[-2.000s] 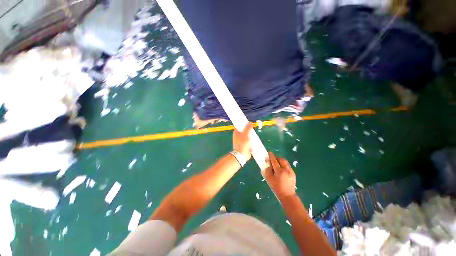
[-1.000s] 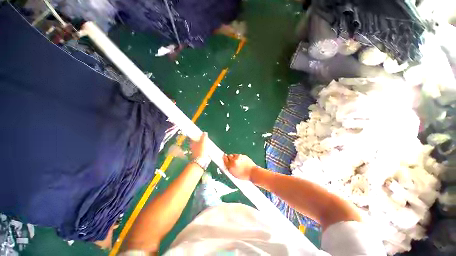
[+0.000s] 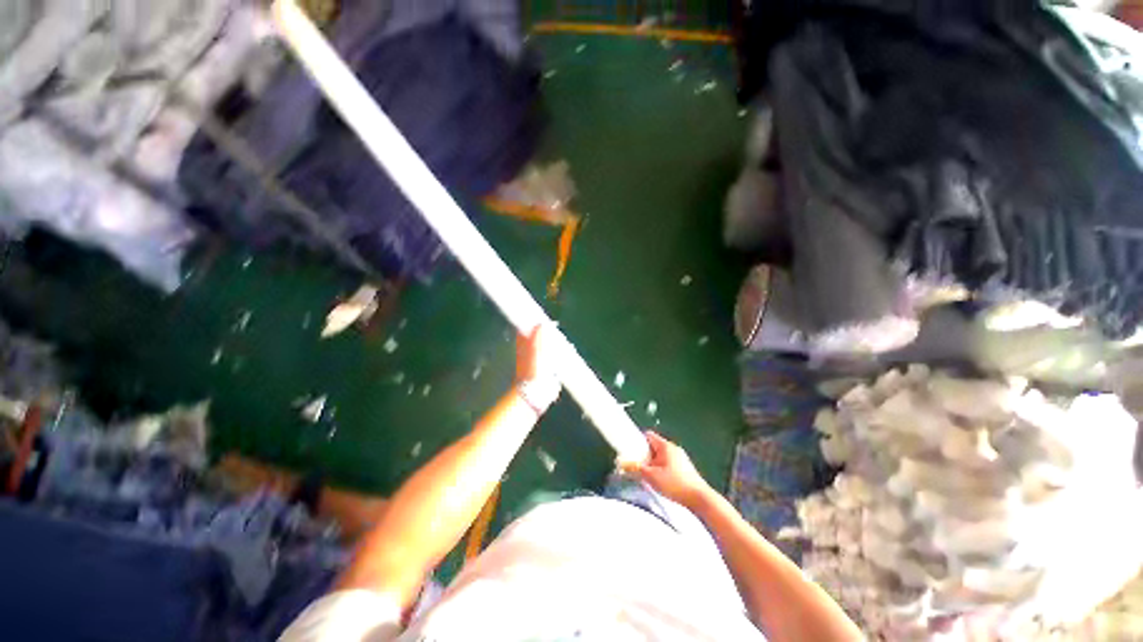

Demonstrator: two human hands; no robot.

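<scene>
A long, straight white tube [image 3: 420, 188] runs diagonally from the upper left down to the front of my body. My left hand [image 3: 535, 364] grips it at its lower middle part, with a band on the wrist. My right hand [image 3: 667, 467] is closed around its near end, close to my waist. The far end at the upper left touches nothing that I can make out; the frame is blurred there.
Green floor [image 3: 627, 238] with scattered paper scraps and yellow lines lies ahead. A dark blue cloth heap [image 3: 464, 113] is at upper left. Black draped cloth [image 3: 865, 163] covers rolls at right. A pale cut-piece heap [image 3: 953, 489] is at lower right, navy cloth [image 3: 113, 571] at lower left.
The view has swung to the right, past the navy cloth stack and along the aisle. The tube moved with me, and my right hand now holds its near end.
</scene>
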